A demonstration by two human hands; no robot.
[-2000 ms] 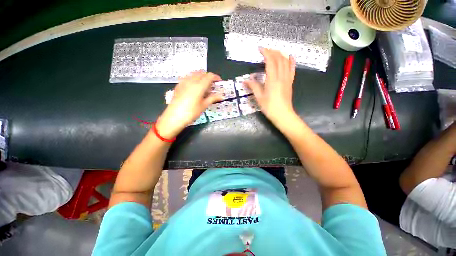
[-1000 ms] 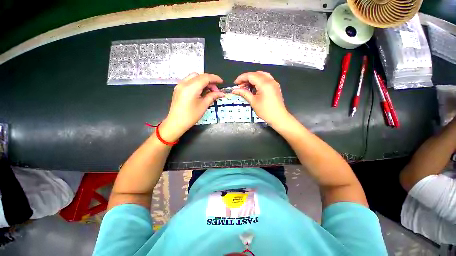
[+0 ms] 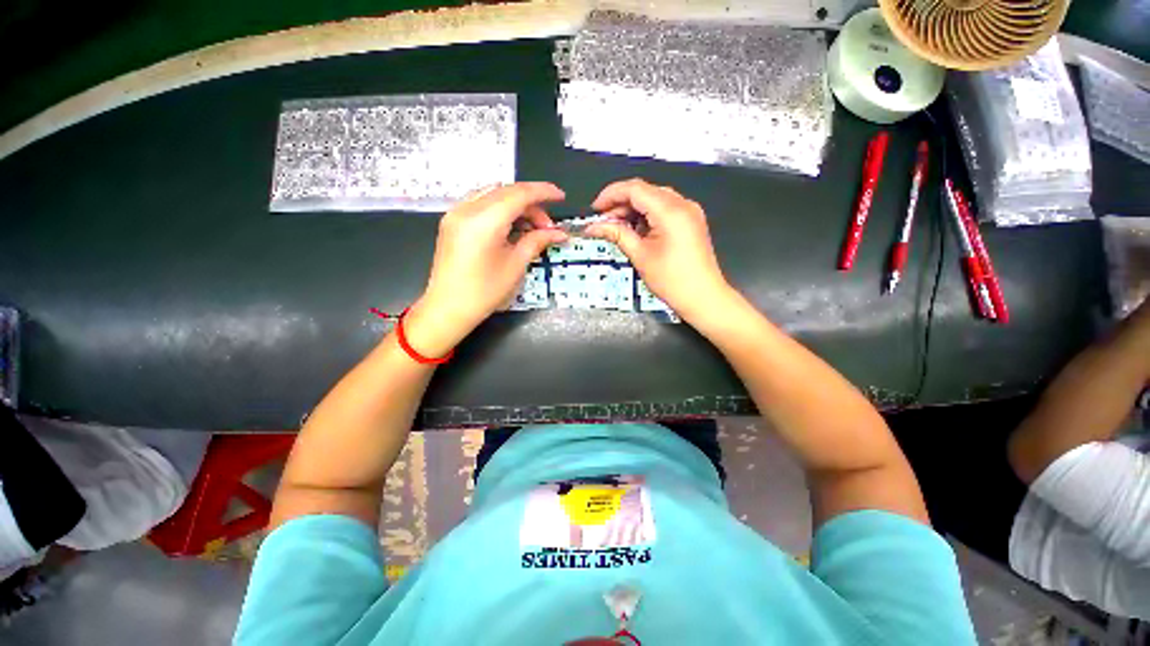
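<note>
A light blue segmented panel (image 3: 592, 285) with dark gaps and rows of dots lies on the green mat in front of me. My left hand (image 3: 486, 252) pinches its far edge between thumb and fingers at the left. My right hand (image 3: 662, 246) pinches the same edge at the right. The two hands are a small gap apart. The panel's ends are hidden under both hands. A silvery flat panel pack (image 3: 394, 152) lies alone beyond my left hand. A silvery-grey panel stack (image 3: 694, 95) with uneven edges lies beyond my right hand.
A small fan (image 3: 977, 23) stands at the far right. Red pens (image 3: 865, 202) and a thin dark cable (image 3: 935, 297) lie at the right. A plastic-wrapped bundle (image 3: 1028, 133) lies beyond them. A neighbour's arm (image 3: 1091, 391) is at the right edge. A red stool (image 3: 225, 492) stands below the bench.
Both hands have drawn together from their spread position on the panel and now pinch its far edge. In the last second they have barely moved.
</note>
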